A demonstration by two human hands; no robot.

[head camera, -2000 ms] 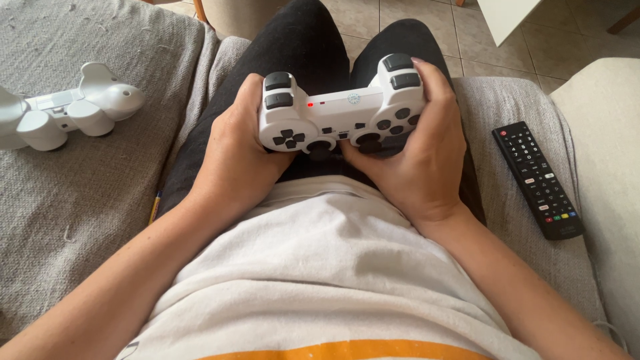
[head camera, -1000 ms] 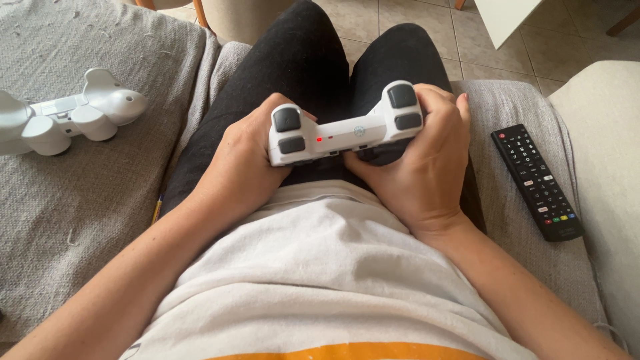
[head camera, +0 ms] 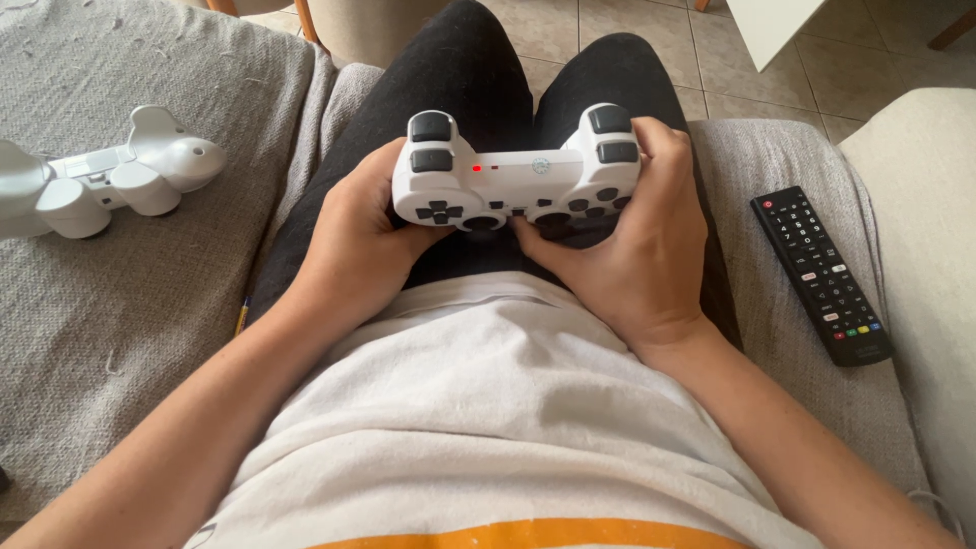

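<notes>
A white game controller [head camera: 515, 171] with black buttons and a lit red light is held above my lap, its shoulder buttons facing up. My left hand [head camera: 366, 229] grips its left handle, the thumb beneath the directional pad. Around the right handle is my right hand [head camera: 640, 236], with the thumb near the controller's lower middle and the index finger beside the right shoulder buttons. The fingers behind the controller are hidden.
A second white controller [head camera: 145, 171] lies on the grey sofa seat [head camera: 145, 328] at left. On the seat at right is a black remote control [head camera: 823, 282], beside the armrest [head camera: 930, 229]. A white table corner [head camera: 766, 30] shows at top right above the tiled floor [head camera: 633, 23].
Since one second ago the controller has tilted in my hands, so its face buttons and sticks show again, as they did two seconds ago. Both hands have kept their hold.
</notes>
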